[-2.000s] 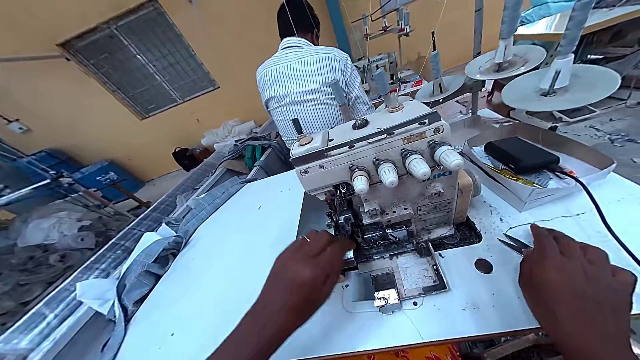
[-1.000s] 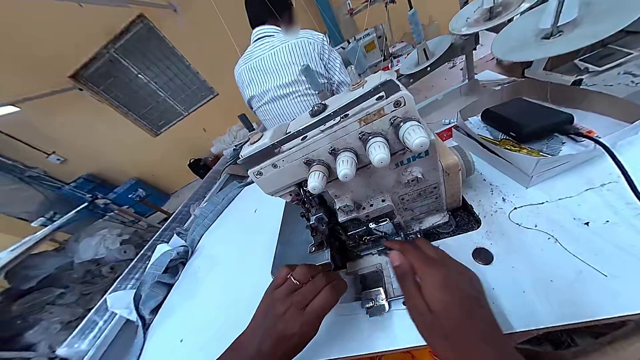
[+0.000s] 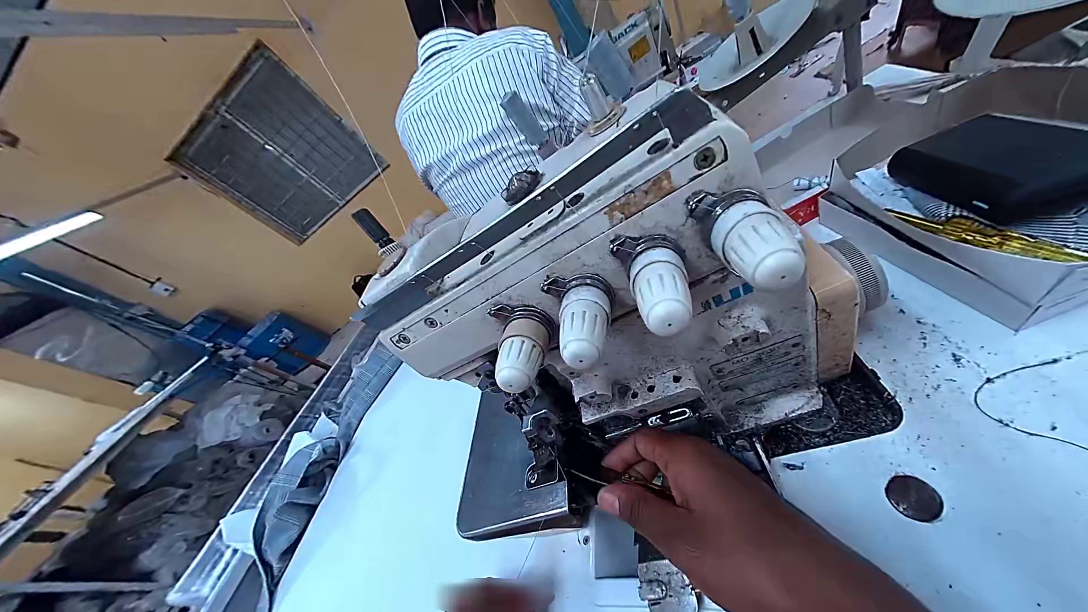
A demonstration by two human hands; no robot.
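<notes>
A white overlock sewing machine (image 3: 612,272), with four white tension knobs and dark lint on it, stands tilted in the view. My right hand (image 3: 705,510) is at its opened lower front, thumb and fingers pinched on a thin metal tool (image 3: 642,483), perhaps tweezers, whose tip is lost among the dark looper parts. To the left of those fingers are the needle and presser foot parts (image 3: 542,433) and a metal side plate (image 3: 506,476). Only a blurred bit of my left hand (image 3: 497,595) shows at the bottom edge; whether it holds anything cannot be seen.
A cardboard box (image 3: 1033,285) holding a black device (image 3: 994,166) is at the right. A loose dark thread (image 3: 990,408) lies on the white table (image 3: 952,544). Grey cloth (image 3: 297,501) lies along the left edge. Beyond the machine, a person in a striped shirt (image 3: 493,110) faces away.
My left hand has left the machine's lower front and moved down to the view's bottom edge. My right hand has come from the table at the right to the looper area. The view is closer.
</notes>
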